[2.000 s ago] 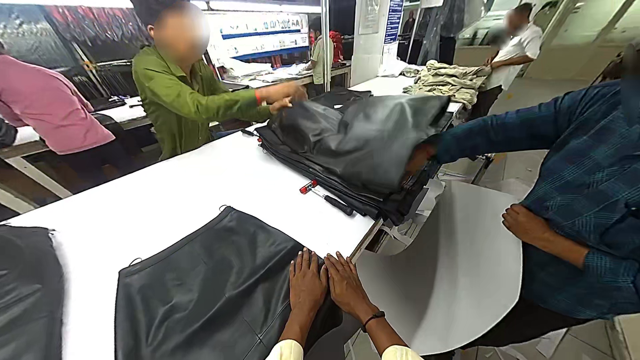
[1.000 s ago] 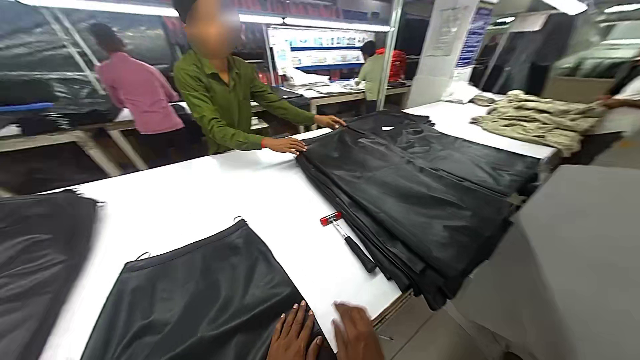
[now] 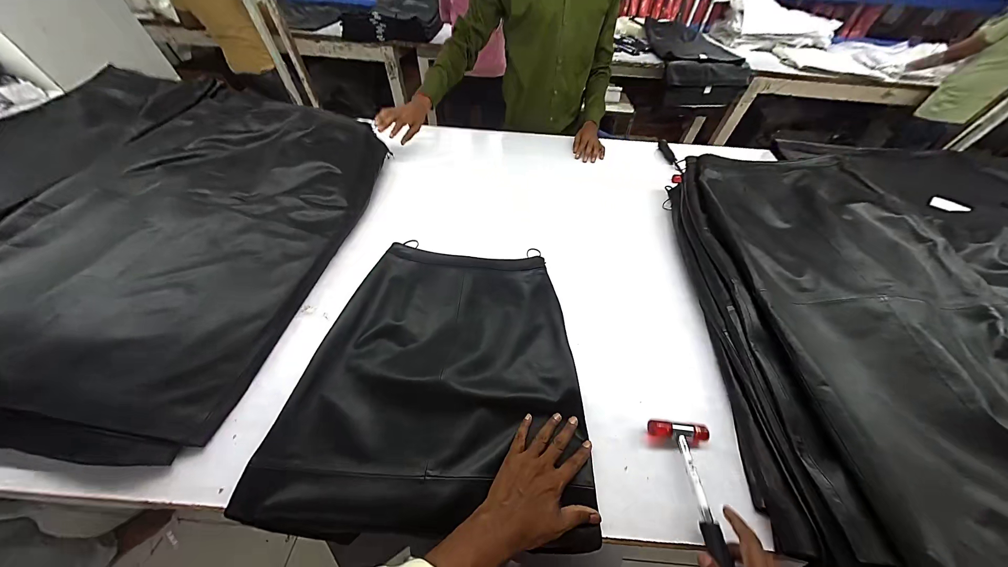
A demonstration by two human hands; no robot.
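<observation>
A black leather skirt [image 3: 441,354] lies flat on the white table, its waistband with two thin loops pointing away from me. Fingers spread, my left hand [image 3: 539,480] rests palm down on the skirt's lower right part. At the bottom edge my right hand [image 3: 744,543] is at the black handle of a small mallet [image 3: 693,472] with a red head and metal shaft; the view cuts off much of that hand, and its hold on the handle is partly hidden. The mallet head is over the table, right of the skirt.
Black leather garments lie in a pile at left [image 3: 157,276] and a thick stack at right [image 3: 874,315]. Across the white table [image 3: 504,189] stands a person in green [image 3: 559,63], both hands at the far edge. Another black-handled tool [image 3: 668,153] lies beside the right stack.
The mallet lay untouched beside the right stack; now my right hand is at its handle. The person in green has let go of the stacked garments. The view has swung left.
</observation>
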